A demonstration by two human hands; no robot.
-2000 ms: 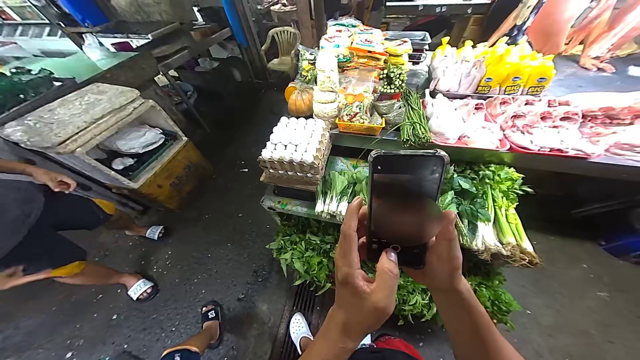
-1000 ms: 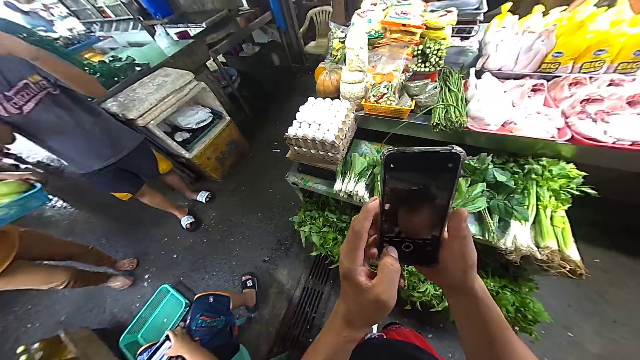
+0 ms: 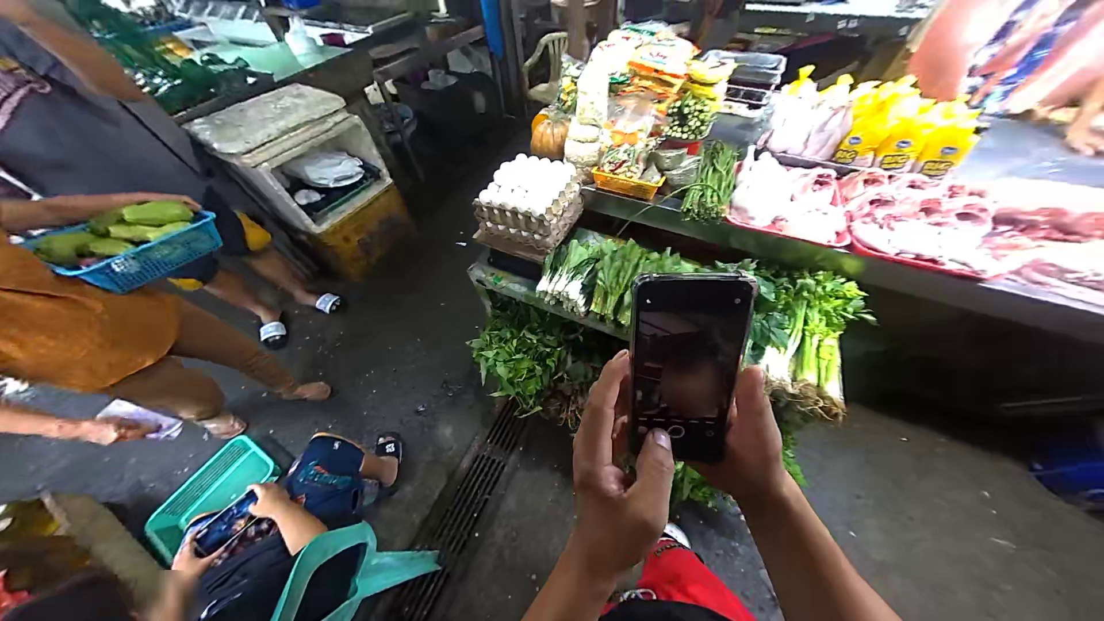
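A black smartphone (image 3: 690, 366) stands upright between my hands, with a camera view on its screen. My left hand (image 3: 617, 470) grips its left side, the thumb over the lower screen near the round shutter button. Around the lower right edge of the phone my right hand (image 3: 752, 440) is closed. Behind the phone are bundles of leafy greens (image 3: 625, 267) and celery (image 3: 815, 332) on a low shelf. Stacked trays of white eggs (image 3: 530, 203) sit to the left of the greens, at the stall's corner. Both hands are in full view, their far fingers partly hidden by the phone.
Raw meat on red trays (image 3: 923, 220) covers the counter at right. A person at left carries a blue basket (image 3: 142, 254) of green vegetables. Another person sits low with a phone beside a green crate (image 3: 211, 492). A floor grate (image 3: 466, 500) runs left of my legs.
The person with the blue basket has come further into view from the left. The view has swung left since the earliest frame. My hands keep the phone between them.
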